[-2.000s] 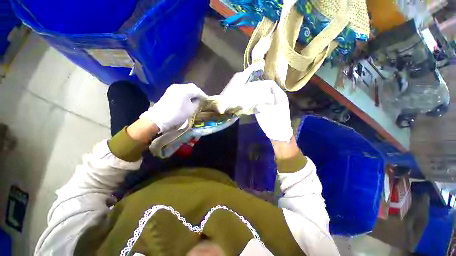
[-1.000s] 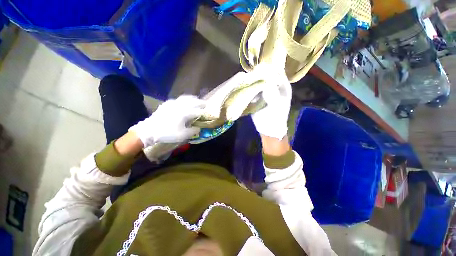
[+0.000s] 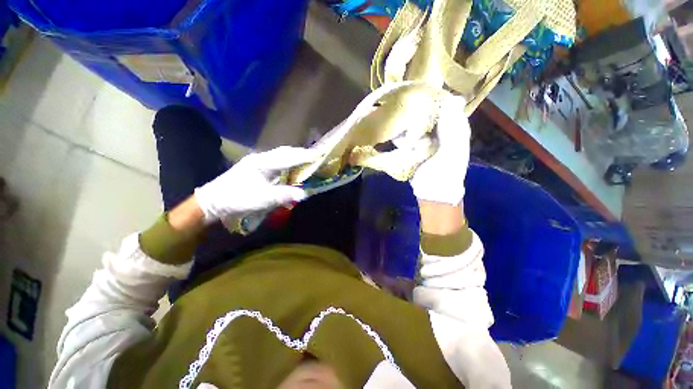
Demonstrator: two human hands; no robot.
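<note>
A beige straw tote bag (image 3: 372,125) is held over the lap, with long flat strap parts spread between the hands. Blue patterned trim (image 3: 332,181) shows at its lower edge. My left hand (image 3: 254,182), in a white glove, grips the bag's left part. My right hand (image 3: 444,152), also gloved, holds the beige straps at the right; its fingertips are partly hidden by them. Stacked tote bags (image 3: 549,21) lie on the table edge above, their beige strap loops hanging down close behind the held straps.
A large blue bin (image 3: 251,64) stands at upper left, and another blue bin (image 3: 524,258) at right. The pale table's red-brown edge (image 3: 543,158) runs diagonally at right, with plastic-wrapped items (image 3: 646,125) on it.
The bunched straps have been spread into a wider curved loop between the hands. My right hand has moved slightly right, still holding them. My left hand keeps its grip.
</note>
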